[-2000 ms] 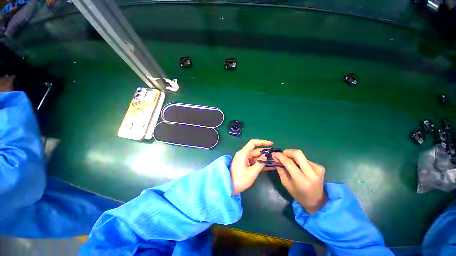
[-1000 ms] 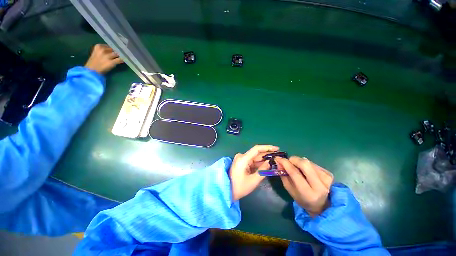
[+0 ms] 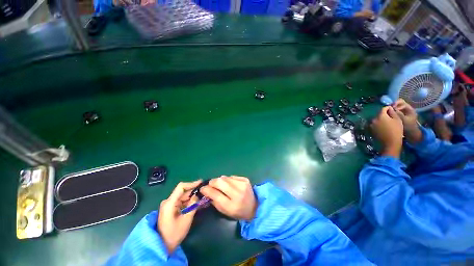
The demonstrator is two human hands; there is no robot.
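My left hand (image 3: pixel 175 214) holds a small black module (image 3: pixel 198 189) at its fingertips, above the near part of the green bench. My right hand (image 3: pixel 232 197) has its fingers on the same module from the right. A thin purple-blue pen-like tool (image 3: pixel 191 208) sticks out from under my right fingers towards my left hand. The fingers hide much of the module. Another black module with a round centre (image 3: pixel 157 175) lies on the bench beyond my left hand, beside the dark oval pads (image 3: pixel 96 180).
Single black modules (image 3: pixel 151 106) lie across the green bench (image 3: pixel 223 135). A patterned phone (image 3: pixel 32 202) and metal post (image 3: pixel 18 136) stand at left. A clear bag (image 3: pixel 334 140) lies by clustered modules. At right are a person's hands (image 3: pixel 390 127) and a blue fan (image 3: pixel 422 88). Clear trays (image 3: pixel 169 20) lie beyond.
The view has swung to the right and up, bringing in the fan, the neighbour at right and the far trays. The neighbour's arm at left is out of view. Both hands still hold the module.
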